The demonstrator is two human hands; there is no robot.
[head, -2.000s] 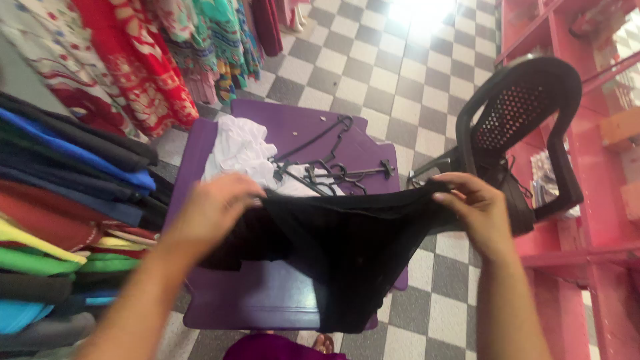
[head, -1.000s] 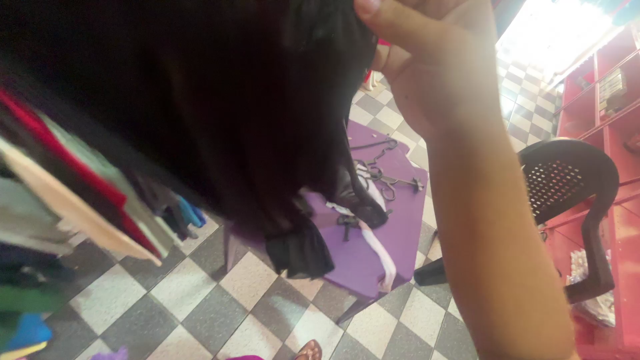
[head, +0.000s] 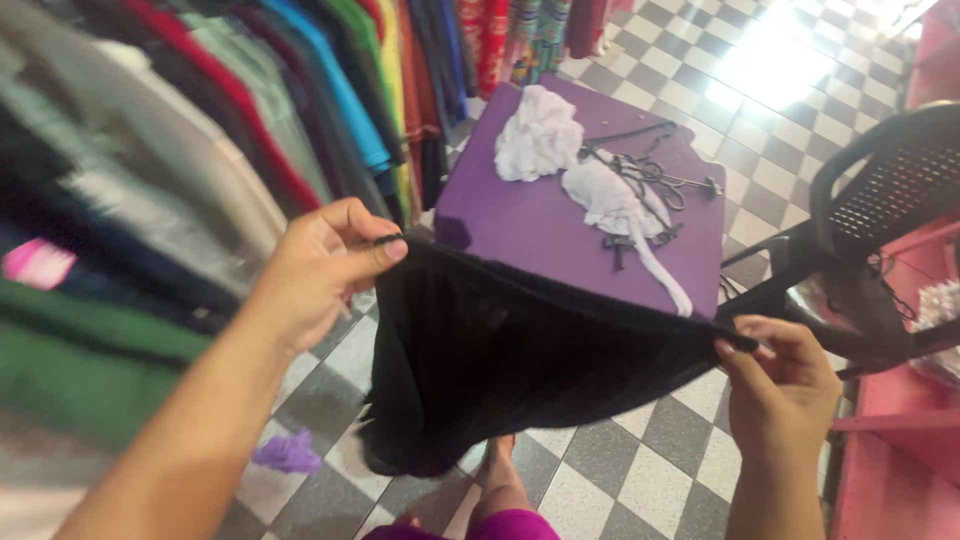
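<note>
A black cloth garment (head: 525, 337) hangs stretched between my two hands, in front of the near edge of a purple table (head: 517, 225). My left hand (head: 330, 270) pinches its upper left corner between thumb and fingers. The upper right corner is pinched in my right hand (head: 780, 382), lower in the view. On the table lie a bunched white cloth (head: 540, 135) and a second white cloth (head: 611, 195) with a long strip that reaches toward the near edge. Several black clothes hangers (head: 652, 172) lie in a tangle on and beside the second cloth.
Many garments in several colours (head: 300, 97) hang in a row at the left. A black plastic chair (head: 892, 195) stands right of the table, beside pink shelving (head: 900, 465). A purple crumpled item (head: 289, 452) lies on the checkered floor, near my foot (head: 499, 457).
The black garment, raised close to the camera a second ago, is now lower and spread between both hands. My left hand, not visible then, shows again. The view has shifted.
</note>
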